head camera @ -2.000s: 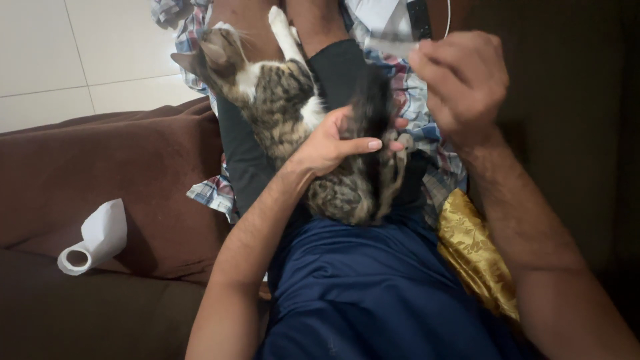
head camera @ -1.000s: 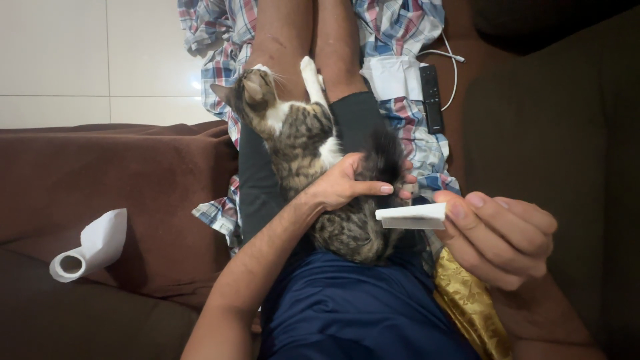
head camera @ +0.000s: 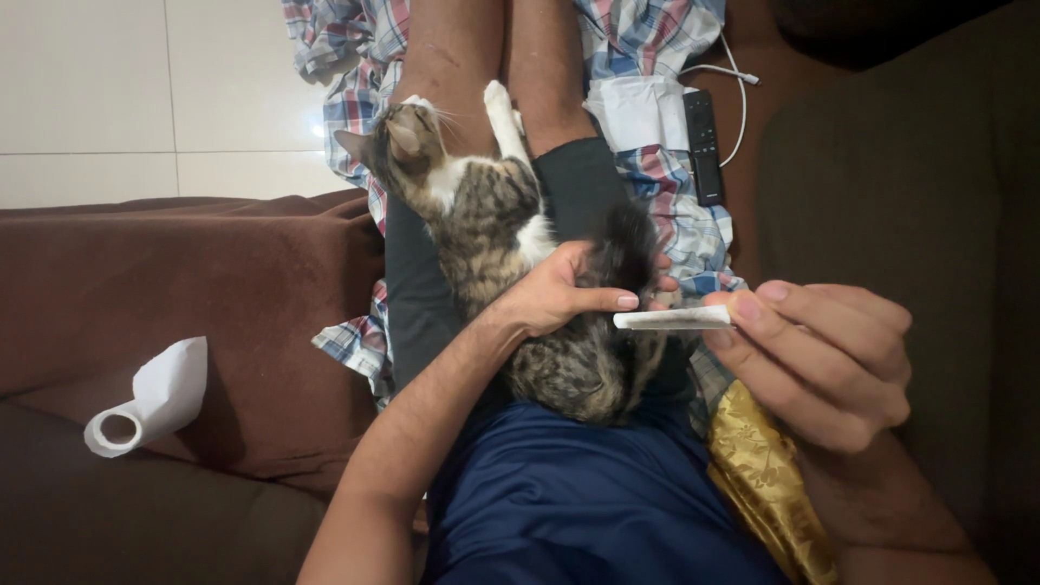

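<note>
A tabby-and-white cat [head camera: 487,227] lies on its side across my lap, its head toward my knees and one white foreleg stretched out. My left hand [head camera: 585,284] is around the cat's hindquarters at the base of the dark tail [head camera: 624,244], which is blurred; my fingers pass behind it. Between the thumb and fingers of my right hand [head camera: 812,357] is a thin, flat white comb-like piece [head camera: 673,318] with dark hair or dirt along it. Its free end points left, close to my left fingertips. Whether it touches the fur, I cannot tell.
A roll of white paper [head camera: 115,431] lies at left on a brown sofa cover [head camera: 276,309]. Right of my legs, a white packet [head camera: 642,114], a black remote control [head camera: 704,150] and a white cable [head camera: 743,122] rest by a plaid cloth [head camera: 658,41]. Golden fabric [head camera: 756,463] is beside my hip.
My right hand has come down from above right of the cat to beside the tail, still holding the white piece. My left hand stays at the cat's hindquarters.
</note>
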